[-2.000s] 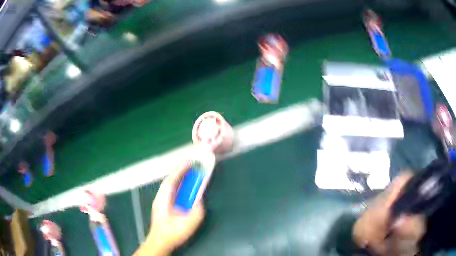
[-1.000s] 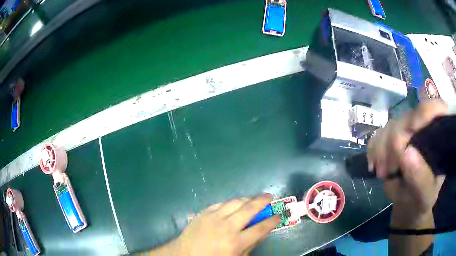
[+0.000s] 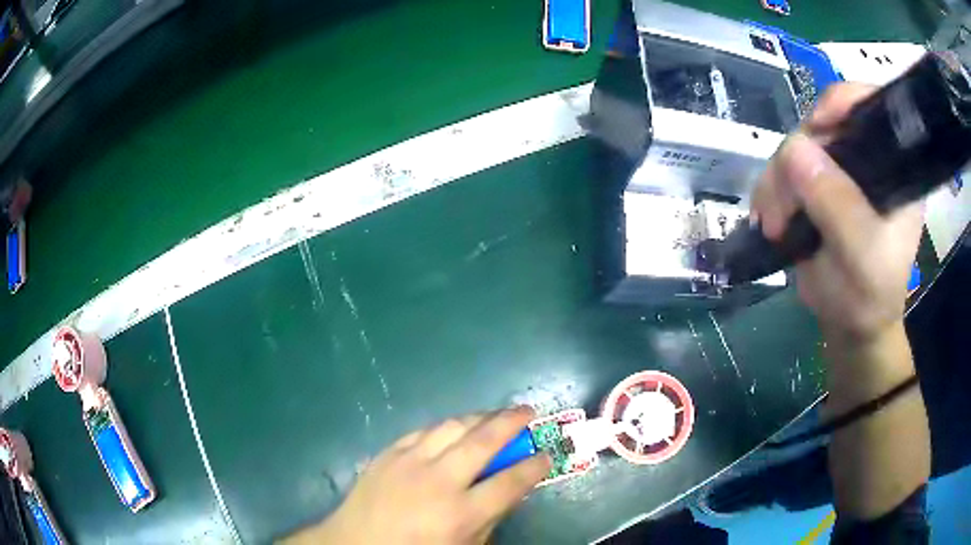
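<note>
A pink handheld fan [image 3: 649, 417] lies open on the green bench, its round head to the right. Its blue battery [image 3: 505, 456] and green circuit board [image 3: 552, 441] show in the handle. My left hand [image 3: 426, 479] lies over the handle end, fingers on both sides of it, holding it on the bench. My right hand [image 3: 841, 213] is closed around a black electric screwdriver [image 3: 894, 133]. The screwdriver's tip end is at the front pickup block of the silver-white screw feeder [image 3: 681, 160]. The exact tip and any screw cannot be made out.
A blue screw tray [image 3: 811, 72] stands behind the feeder. A worn white rail [image 3: 319, 202] separates the bench from the green conveyor belt [image 3: 351, 96], which carries more open fans. Two open fans [image 3: 119, 458] lie at the bench's left. A cable hangs by my right wrist.
My right hand has moved left and up with the screwdriver, from beside the feeder to its pickup block. Since the earliest frame, my left hand has laid its fan on the bench.
</note>
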